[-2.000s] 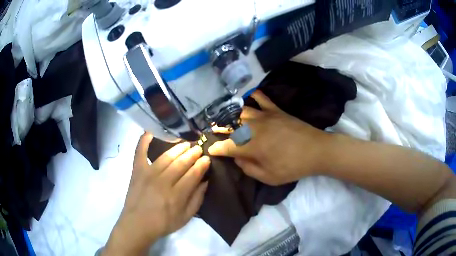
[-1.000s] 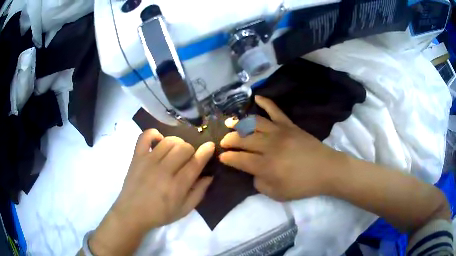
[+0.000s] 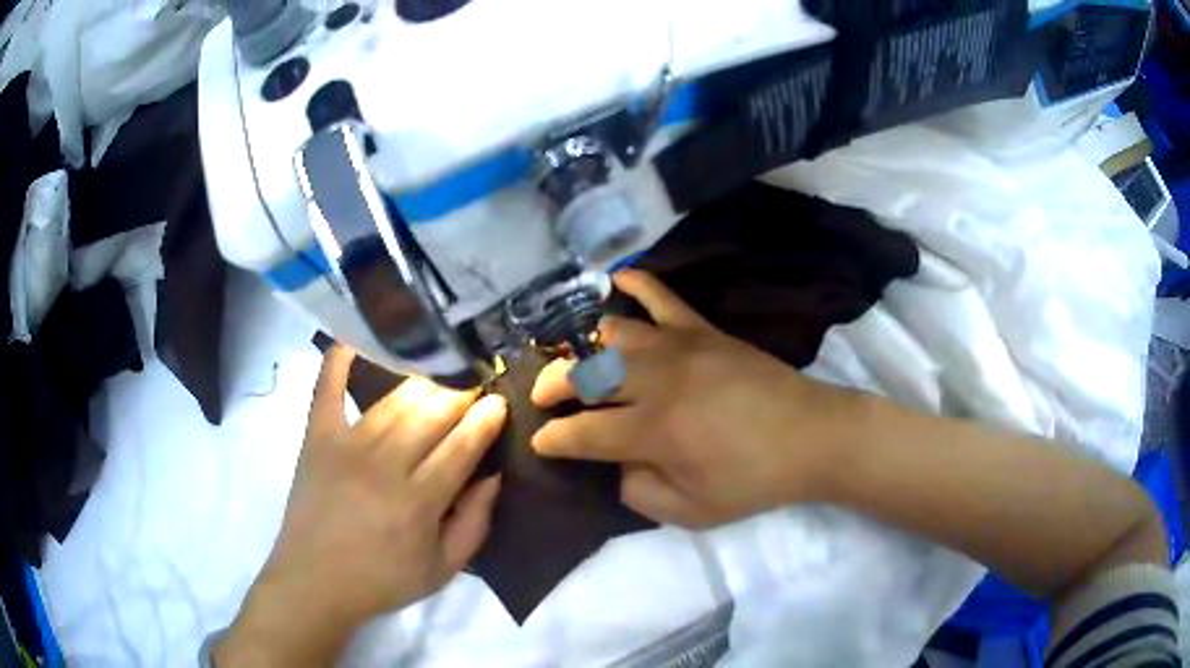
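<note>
A dark cut panel (image 3: 555, 516) lies under the presser foot (image 3: 493, 376) of the white sewing machine (image 3: 431, 78), one pointed corner towards me. My left hand (image 3: 392, 496) holds the panel down just left of the foot, fingertips close to it. My right hand (image 3: 692, 405) holds it down right of the foot, fingers spread, partly behind the grey knob (image 3: 599, 375). More dark cloth (image 3: 783, 268) lies bunched behind my right hand. The needle tip and the panel's part under the left fingers are hidden.
White fabric (image 3: 1005, 261) is bunched right of the machine, under my right forearm. Dark and white pieces (image 3: 193, 300) heap at the left. A grey measuring strip (image 3: 679, 639) runs along the front edge. A blue bin (image 3: 1005, 626) shows at the lower right.
My left hand's curled fingers have flattened and moved up beside the foot. My right hand stays right of the foot, on the cloth. The view shifted, then shifted back.
</note>
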